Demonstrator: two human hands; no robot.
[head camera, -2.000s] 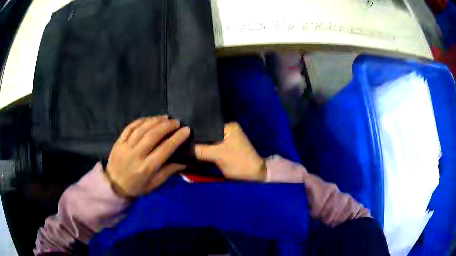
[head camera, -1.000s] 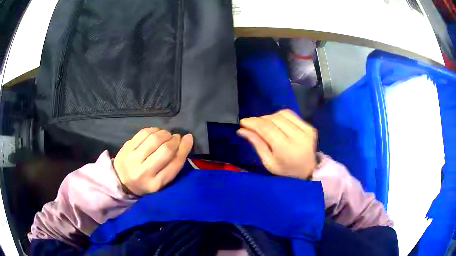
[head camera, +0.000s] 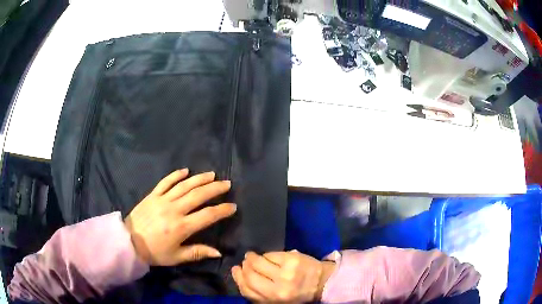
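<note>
A large black bag panel (head camera: 261, 136) lies on the white table and hangs over its front edge. Its mesh pocket (head camera: 160, 124) faces up, with a zipper (head camera: 233, 119) along the pocket's right side. The panel's far edge reaches the presser foot area (head camera: 257, 27) of the sewing machine. My left hand (head camera: 178, 222) lies spread flat on the lower part of the mesh pocket. My right hand (head camera: 279, 276) has curled fingers on the panel's near right edge and holds it; the fingertips are partly hidden.
The sewing machine (head camera: 440, 35) stands at the back right. Loose woven labels (head camera: 362, 53) are scattered on its bed. Thread snips (head camera: 437, 113) lie right of them. A blue bin (head camera: 440, 225) with white sheets (head camera: 475, 234) is at the lower right, below the table edge (head camera: 386, 191).
The view has shifted up to the machine. The panel now lies farther up the table with its mesh side showing. My left hand has opened flat on it; my right hand is nearer my body.
</note>
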